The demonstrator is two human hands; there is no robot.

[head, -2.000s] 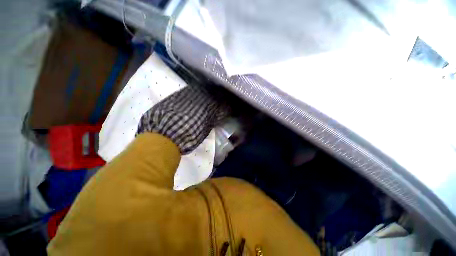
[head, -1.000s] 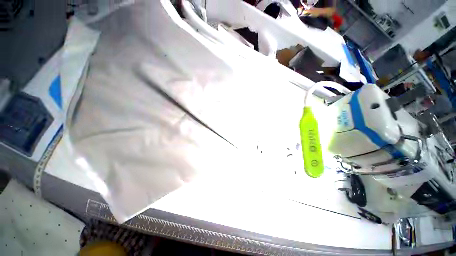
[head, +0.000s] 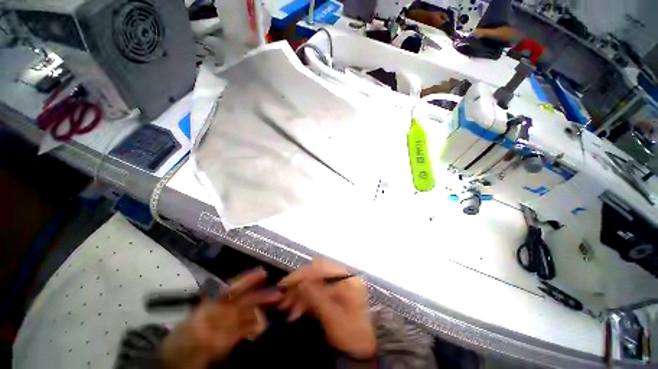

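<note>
My left hand (head: 216, 321) and my right hand (head: 328, 303) are close together over the table's front edge, bare and blurred. A thick black handle, apparently of a screwdriver (head: 173, 301), sticks out left of my left hand. A thin dark shaft shows across my right fingers, apparently the same tool; its middle is hidden by the fingers. A pale grey cloth panel (head: 267, 144) lies wrinkled on the white table (head: 404, 252), one corner at the front edge ruler. A white dotted panel (head: 108, 288) hangs at lower left.
The sewing machine head (head: 476, 133) stands at right beside a lime-green work light (head: 420, 158). A grey knob (head: 470, 204) lies near the needle area. Black shears (head: 535, 252) and thread snips (head: 561, 295) lie at right. Red-handled scissors (head: 68, 115) and a grey fan box (head: 141, 43) are at left.
The view has swung back to the table and machine. The checked-sleeved left hand has come up from below the edge; both hands now show with the dark tool. The cloth panel still lies on the table.
</note>
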